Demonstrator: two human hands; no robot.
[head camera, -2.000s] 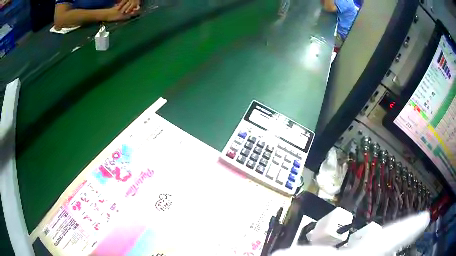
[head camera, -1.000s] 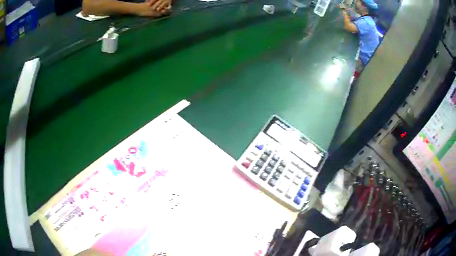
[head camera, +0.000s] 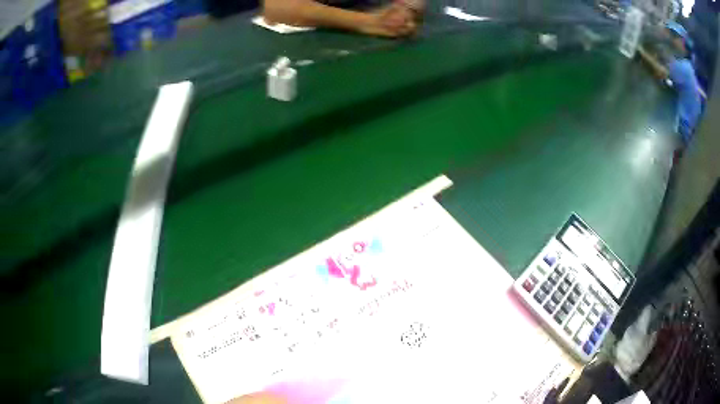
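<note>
A large printed sheet (head camera: 458, 316) with pink and blue lettering lies on the green belt in front of me. A silver-white calculator (head camera: 575, 289) lies at its right corner. A small skin-coloured patch (head camera: 264, 398) at the bottom edge, over the sheet, looks like part of my bare left hand; its fingers are cut off. My right hand is out of the picture. White blocks, probably adapters (head camera: 628, 399), are cut off at the bottom right.
A long white bar (head camera: 130, 276) lies on the belt at the left. A white adapter (head camera: 282, 82) stands farther back. A person's forearms (head camera: 347, 16) rest at the far edge. Another person (head camera: 685, 83) is at the far right. Dark cables (head camera: 679, 347) are at the lower right.
The view has swung left, so things appear farther right and the monitor has left the picture. The blurred white-gloved right hand seen at the lower right two seconds ago is gone.
</note>
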